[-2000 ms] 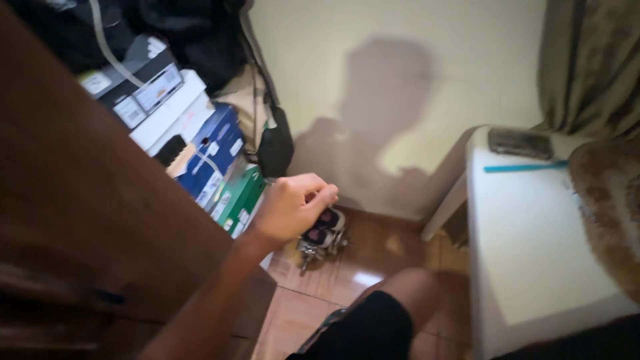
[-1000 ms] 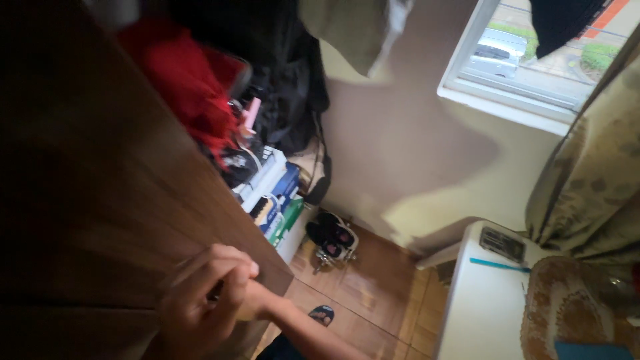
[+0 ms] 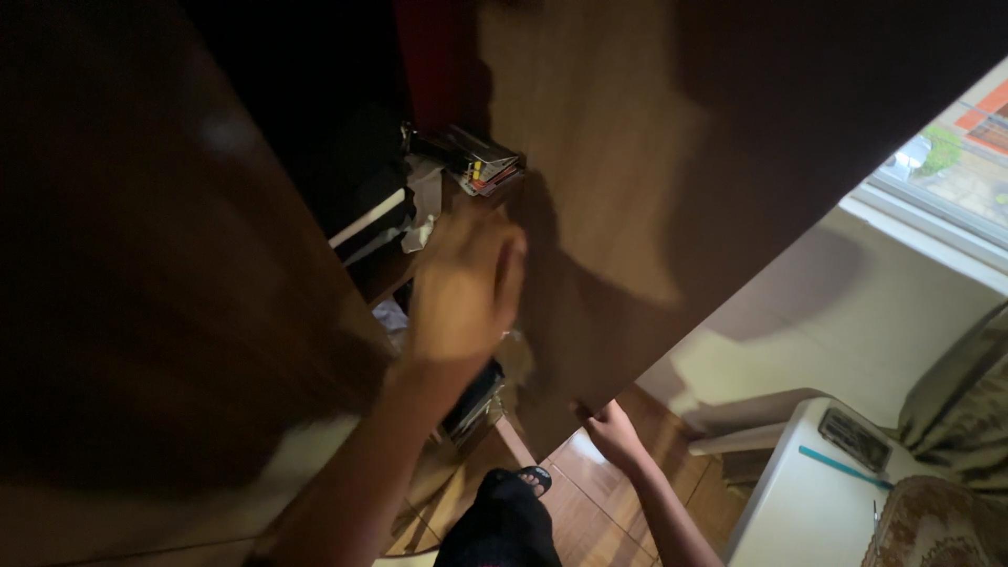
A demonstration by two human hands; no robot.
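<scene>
A brown wooden cabinet door [image 3: 614, 197] stands swung open across the middle of the view. My right hand [image 3: 613, 431] grips its lower edge, with the fingertips hidden behind the panel. My left hand [image 3: 468, 276], blurred, reaches in front of the cabinet's inside, near a shelf; whether it touches anything cannot be told. Just above it lies a small stack of booklets or cases [image 3: 492, 169] on the shelf. White papers or plastic [image 3: 425, 205] lie left of the stack. Dark flat items [image 3: 476, 398] sit on a lower shelf.
Another dark wooden panel [image 3: 157, 276] fills the left side. At the lower right stands a white table [image 3: 787, 488] bearing a dark phone-like object [image 3: 854, 439], a teal strip [image 3: 844, 466] and a patterned mat [image 3: 937, 524]. A curtain [image 3: 961, 409] and a window [image 3: 945, 197] are at the right.
The cabinet door now stands open, hiding the shoe boxes and bags seen earlier. My hands, close together one second ago, are apart, one at the door edge and one by the shelf.
</scene>
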